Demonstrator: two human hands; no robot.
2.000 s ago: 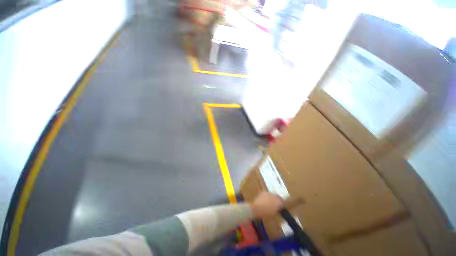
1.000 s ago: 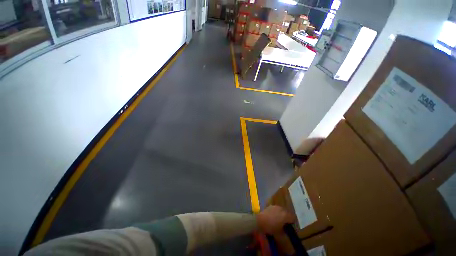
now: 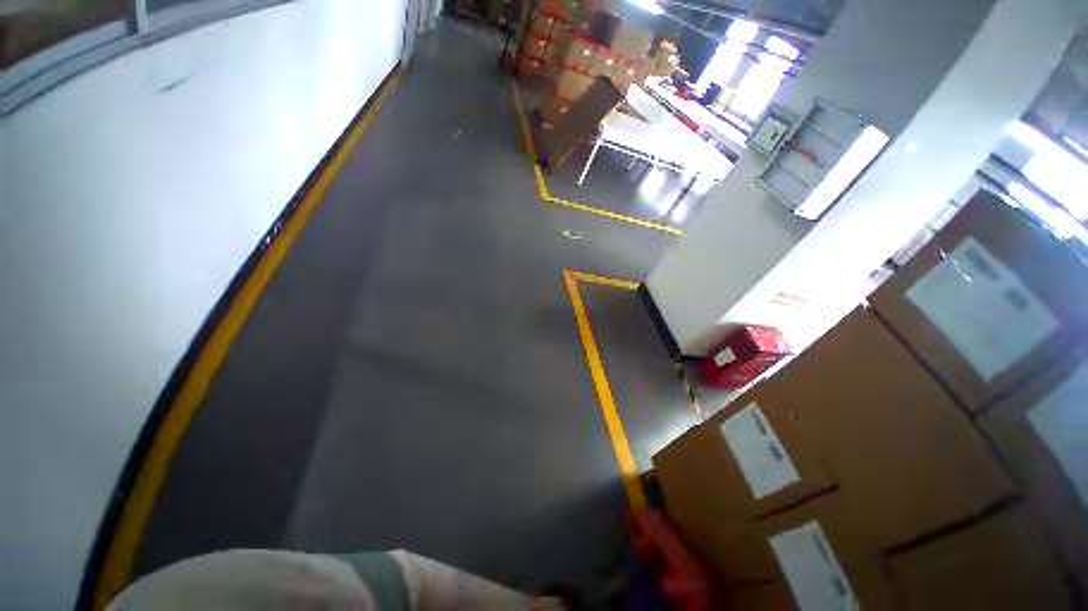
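Note:
Stacked brown cartons (image 3: 931, 442) with white shipping labels fill the lower right, tilted in the view. A red part of the pallet truck (image 3: 671, 559) shows at the bottom, beside the lowest visible cartons. My left forearm, in a white and green sleeve, crosses the bottom edge from the left. My left hand is cut off by the bottom edge, so its grip is hidden. The tow handle cannot be made out. My right hand is not in view.
A white wall (image 3: 143, 239) with a yellow floor line runs along the left. A white pillar (image 3: 764, 251) stands right of centre, with a red box (image 3: 746, 356) at its foot. White tables (image 3: 668, 137) and red-taped cartons (image 3: 573, 60) stand further back beside the aisle.
My left forearm has dropped towards the bottom edge and the hand has left the picture. The carton stack sits lower in view. The red box at the pillar now shows clearly.

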